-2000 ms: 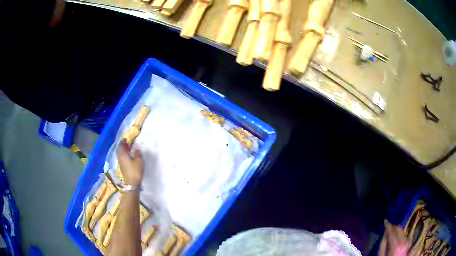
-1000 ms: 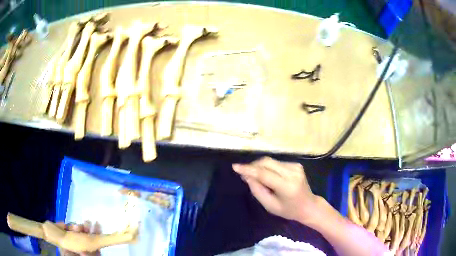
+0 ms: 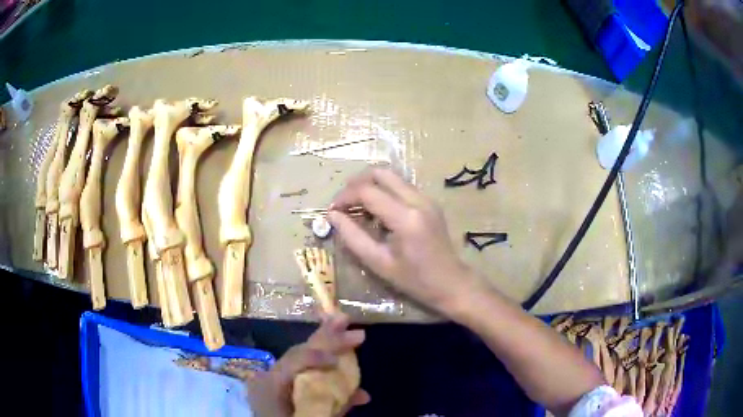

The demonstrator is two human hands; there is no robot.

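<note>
A tan moulded limb part [image 3: 319, 273] points up at the bench's front edge, its spread toes uppermost. My left hand [image 3: 314, 366] is closed around its lower part. My right hand [image 3: 399, 236] is just above and right of the toes, thumb and fingertips together at the thin pale sticks [image 3: 358, 212]; whether it grips one cannot be told. A small white cap [image 3: 321, 226] sits by the fingertips. Two dark trim pieces, one zigzag [image 3: 475, 173] and one looped [image 3: 486, 239], lie on the bench right of my right hand.
Several limbs with dark bands [image 3: 236, 195] lie in a row on the left. White bottles [image 3: 508, 85] stand at the back. A black cable [image 3: 607, 183] crosses the right side. Blue bins are below: one lined white [image 3: 138, 375], one holding limbs [image 3: 644, 358].
My left hand has brought the limb from over the left bin to the bench edge and turned it toes up. My right hand has moved up and left from the front edge to the sticks.
</note>
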